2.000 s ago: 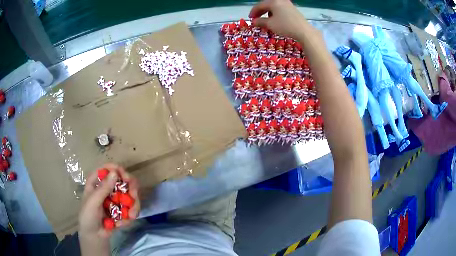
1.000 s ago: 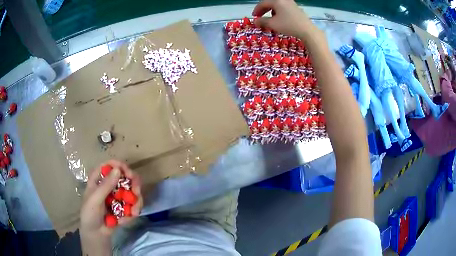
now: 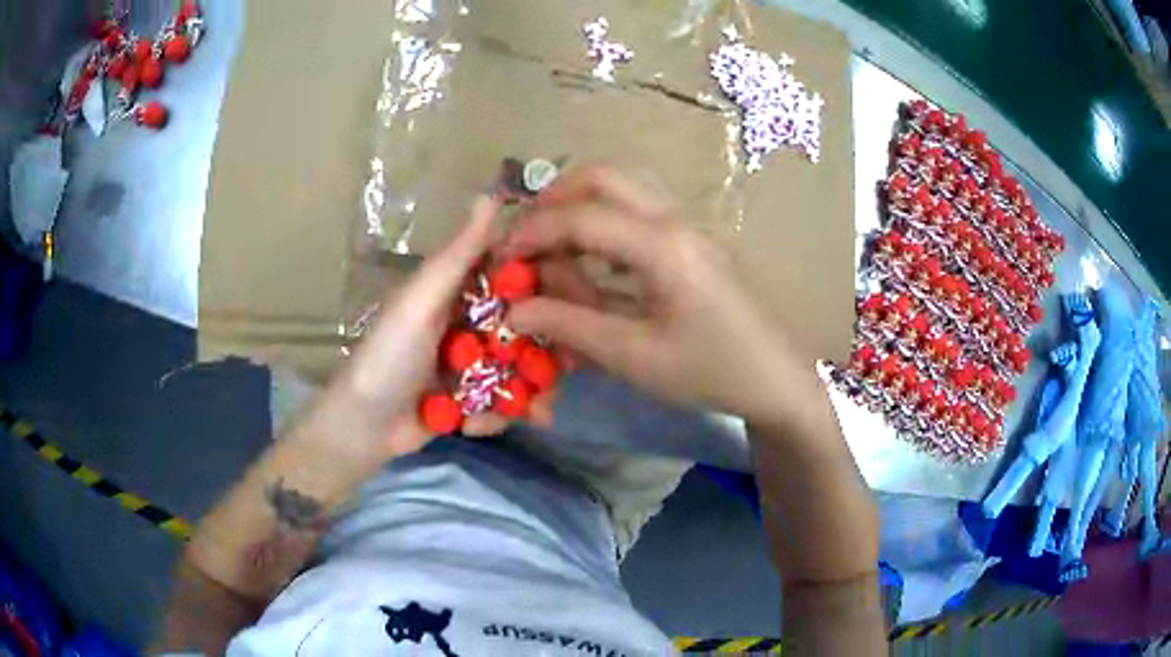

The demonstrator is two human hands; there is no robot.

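Observation:
My left hand (image 3: 417,340) holds several red-headed figurines (image 3: 534,368) in front of my body, low over the cardboard's near edge. My right hand (image 3: 642,289) is over them, its thumb and fingers around the upper figurines at a red head (image 3: 514,280). Whether it grips one is hard to tell, as the hand is blurred. A small whitish round cup (image 3: 539,173) lies on a dark smudge just beyond my hands. A white-pink pile of add-on parts (image 3: 771,103) lies at the cardboard's upper right, with a smaller cluster (image 3: 605,49) left of it.
The brown cardboard sheet (image 3: 295,193) covers the middle of the metal bench. Rows of red-headed figurines (image 3: 957,282) stand at right. Loose ones (image 3: 152,116) lie at upper left beside a pale crumpled lump (image 3: 39,186). Light-blue limp shapes (image 3: 1098,411) hang at far right.
The view has turned left. My right hand has left the far end of the figurine rows and come over to my left hand, which still holds the figurines.

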